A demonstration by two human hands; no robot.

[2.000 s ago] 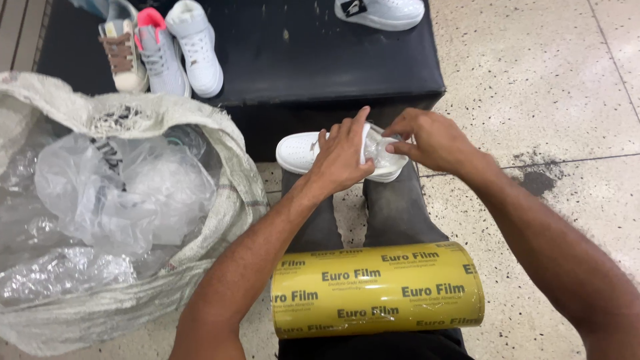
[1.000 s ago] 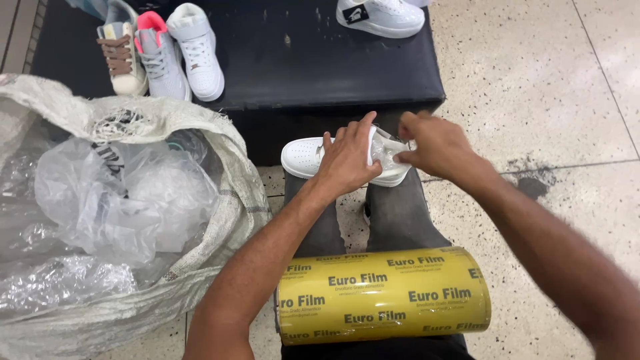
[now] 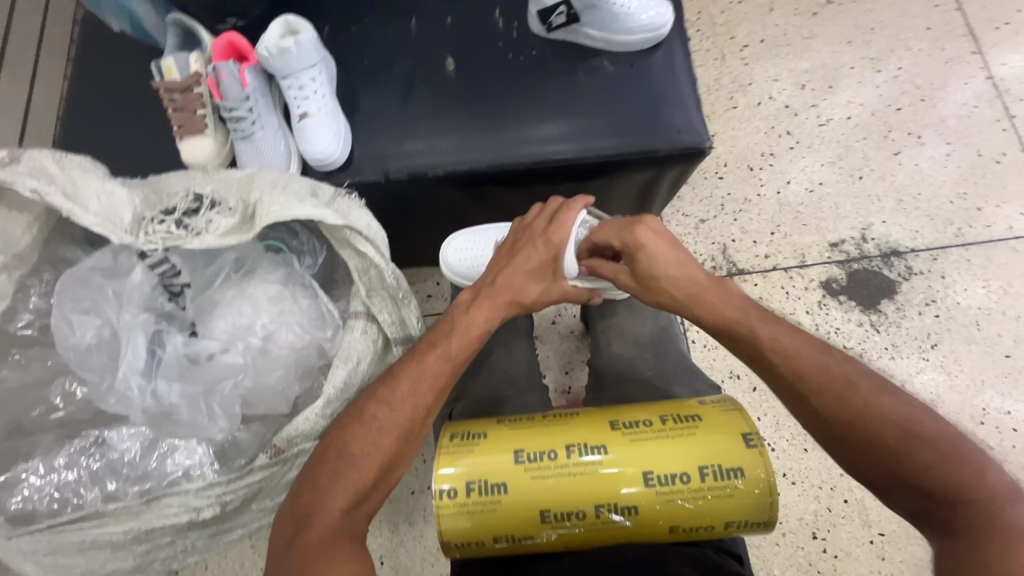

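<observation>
A white sneaker [image 3: 472, 252] lies sideways over my knees, its toe to the left. My left hand [image 3: 536, 256] is wrapped over the middle of the shoe and grips it. At the shoe's opening, the bent fingers of my right hand [image 3: 640, 260] pinch clear plastic film [image 3: 586, 228] that sits in the collar; the fingertips are partly hidden. A yellow printed roll of Euro Film wrap [image 3: 604, 478] rests across my thighs, below both hands.
A black padded bench [image 3: 496, 104] stands ahead, bearing a beige sneaker [image 3: 192, 112], a grey-and-pink sneaker [image 3: 248, 112], a white high-top [image 3: 308, 96] and another white sneaker [image 3: 612, 20]. An open woven sack [image 3: 376, 280] of clear plastic bags [image 3: 200, 336] is at my left.
My right hand has moved down and in against the shoe's opening, from a slightly raised position one second ago. My left hand has stayed on the shoe.
</observation>
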